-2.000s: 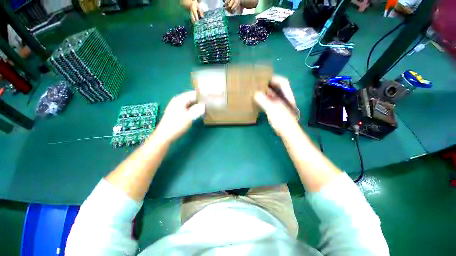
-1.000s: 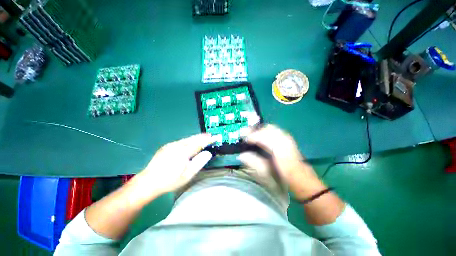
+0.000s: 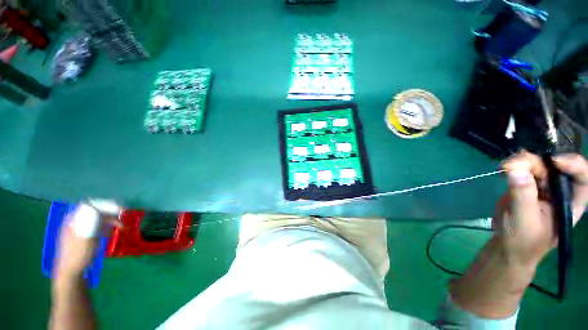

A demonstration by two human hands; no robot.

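My right hand [image 3: 532,206] is at the right, holding the black soldering iron [image 3: 562,213], tip up, with the end of the silvery solder wire [image 3: 438,185] between thumb and finger. The wire runs left across the bench's front edge and fades toward my left hand [image 3: 80,235]. My left hand is blurred at the lower left, with a white covering on its fingers; its grip cannot be made out. The green PCB panel [image 3: 322,149], with white rectangles, lies on the black pallet [image 3: 329,193] near the front edge.
Other PCB panels lie beyond the pallet [image 3: 322,67] and to its left [image 3: 177,102]. A round tub [image 3: 414,113] is right of the pallet. The dark phone [image 3: 490,122] and blue-handled tool [image 3: 516,64] are further right. Blue and red [image 3: 187,225] bins are below the bench.
My hands have left the panel and moved far apart. My right hand has taken hold of the iron and a wire end. The wire now stretches across the front of the pallet.
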